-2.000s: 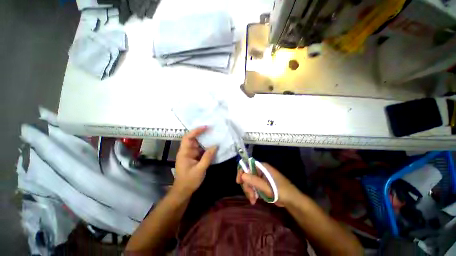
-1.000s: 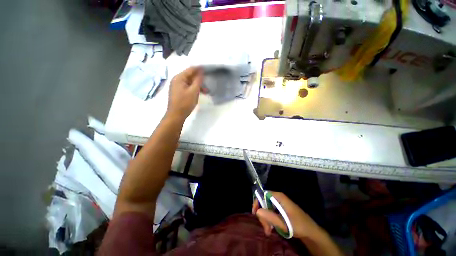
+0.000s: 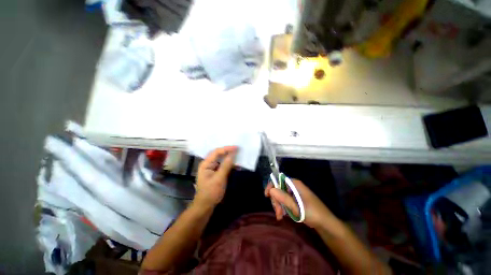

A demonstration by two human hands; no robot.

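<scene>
My left hand (image 3: 215, 174) pinches a pale grey-white cut piece (image 3: 239, 145) over the table's front edge. My right hand (image 3: 293, 204) holds the scissors (image 3: 273, 159), with white handles and green inner trim, blades pointing up beside the piece's right edge. Whether the blades touch the piece is unclear in the blur. A pile of pale pieces (image 3: 226, 51) lies near the machine plate, with one piece askew on top. A smaller pale pile (image 3: 128, 59) lies at the table's left.
The sewing machine's bed plate (image 3: 355, 86) is right of the pile. A black phone (image 3: 455, 127) lies at the table's right. Long pale panels (image 3: 107, 185) hang left of my lap. A blue basket (image 3: 430, 215) stands at the lower right. Dark grey fabric (image 3: 161, 13) is at the back left.
My left hand has come back from the pile to the front edge with a piece. The piece on top of the pile now lies askew. My right hand keeps the scissors, now beside the held piece.
</scene>
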